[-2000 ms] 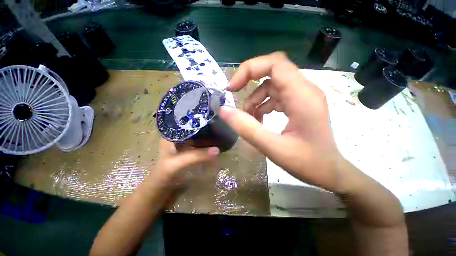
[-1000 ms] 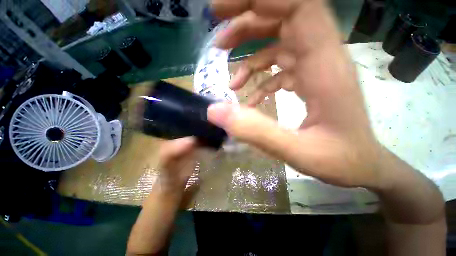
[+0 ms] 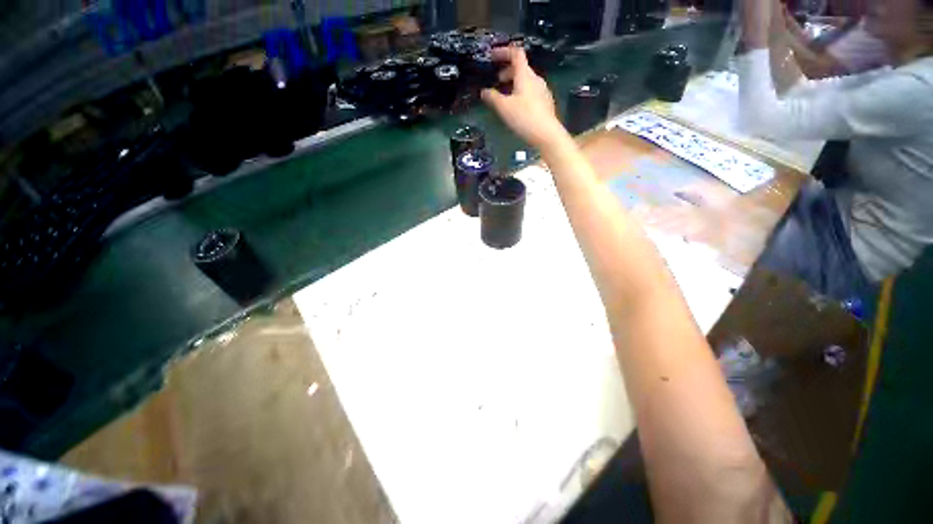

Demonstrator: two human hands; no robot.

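Observation:
My right hand (image 3: 524, 100) reaches over the green belt to a dense group of black housings (image 3: 414, 87) at its far side. Its fingertips are at the housings; whether they grip one is unclear. My left hand is out of the picture. A label strip with dark-blue figures (image 3: 36, 489) shows at the bottom left corner, partly under a dark object cut off by the edge. A black housing (image 3: 501, 213) stands upright on the white board (image 3: 460, 358), with two more housings behind it.
The green belt (image 3: 338, 220) crosses diagonally, with a housing (image 3: 233, 264) at left and others farther right. Brown bench covering (image 3: 256, 409) lies at lower left. At right, a person in a light top (image 3: 818, 113) sits by another label strip (image 3: 701, 151).
The view has swung right; the fan is out of sight. My right hand has left the held housing and extends across the belt. My left hand and that housing are no longer clearly seen.

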